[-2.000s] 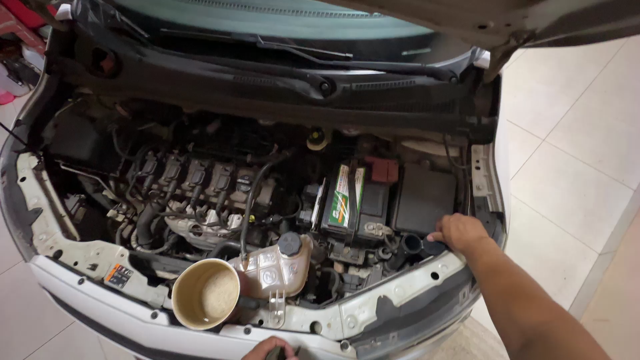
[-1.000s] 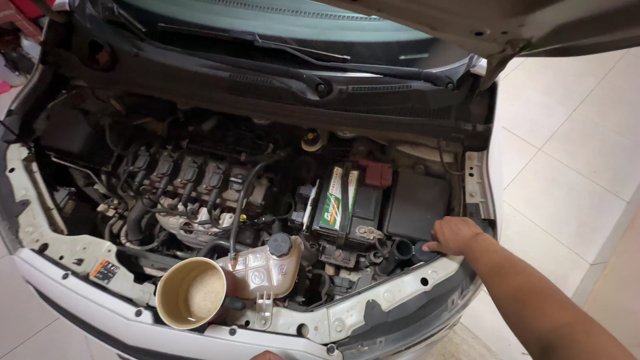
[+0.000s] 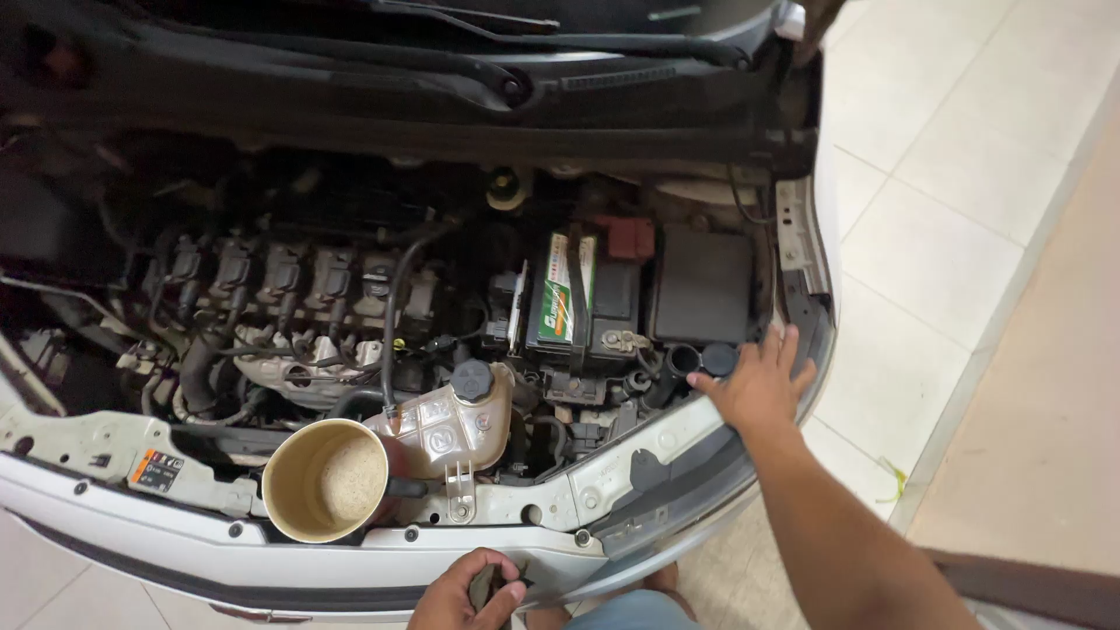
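My right hand (image 3: 759,381) rests with spread fingers on the car's front right edge, beside the open washer filler neck (image 3: 683,360) and its dark cap (image 3: 719,360). Low in the head view, my left hand (image 3: 477,593) is closed around a small dark object (image 3: 486,584), perhaps a cloth. A cream-lined mug (image 3: 325,479) with a dark handle stands on the front panel, left of the translucent coolant reservoir (image 3: 451,424), which has a black cap (image 3: 472,380). Some pale residue shows in the mug.
A car battery (image 3: 560,293) with a red terminal cover (image 3: 627,237) sits behind the reservoir. Right of it is a black fuse box cover (image 3: 703,284). The engine (image 3: 297,280) fills the left side, and the front bumper (image 3: 262,560) runs along the near edge.
My right hand has spread its fingers and moved off the filler cap onto the car's edge. My left hand now shows more fully at the bottom. The view has moved closer.
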